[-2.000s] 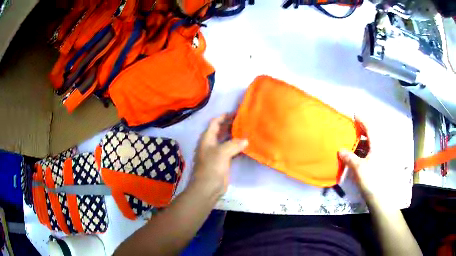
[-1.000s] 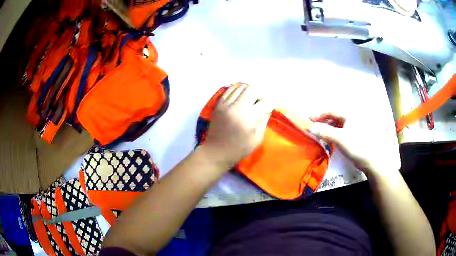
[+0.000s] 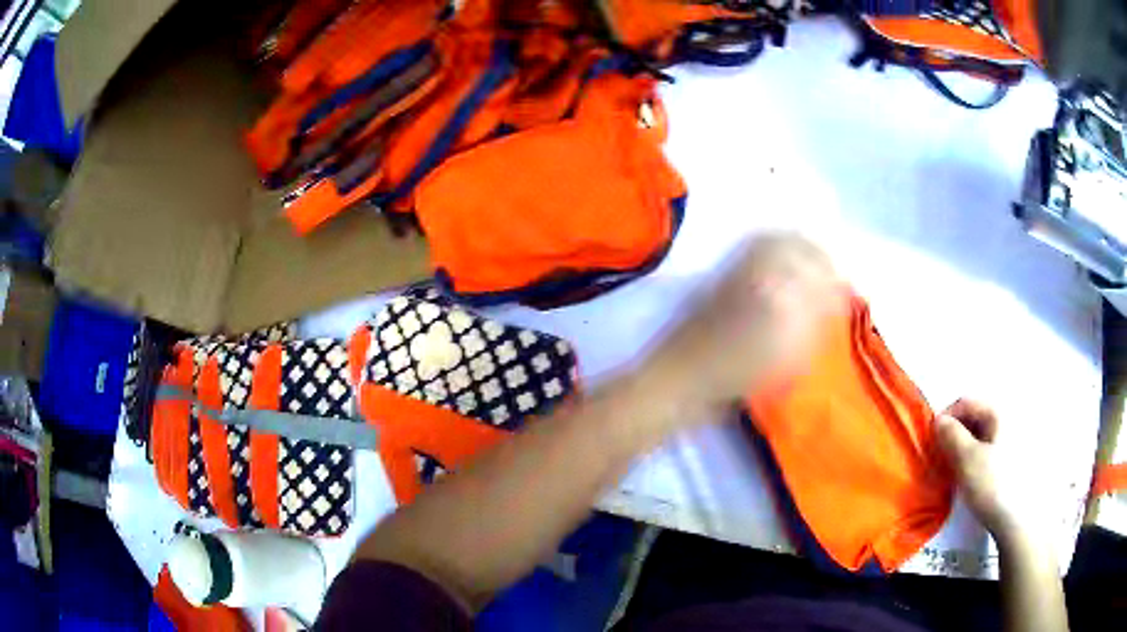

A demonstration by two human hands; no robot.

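An orange bag body (image 3: 847, 451) with a dark navy edge lies on the white table in front of me, its long side slanting down to the right. My left hand (image 3: 785, 309) is blurred and lies over its upper end; whether the fingers grip it is hidden. My right hand (image 3: 976, 457) holds the bag's right edge between thumb and fingers. A fold runs along the bag's upper right side. The side facing the table is hidden.
A carton (image 3: 148, 210) stands left, with orange bag bodies (image 3: 544, 198) spilling onto the table (image 3: 853, 161). Printed panels (image 3: 315, 457) and a white cylindrical thing (image 3: 266, 568) lie lower left. Part of the machine (image 3: 1081, 198) shows at right; more orange pieces lie at the back.
The view has swung left. The bag has turned to a steeper slant, with its lower end towards me. My left hand has moved to the upper end; my right hand is lower along the right edge.
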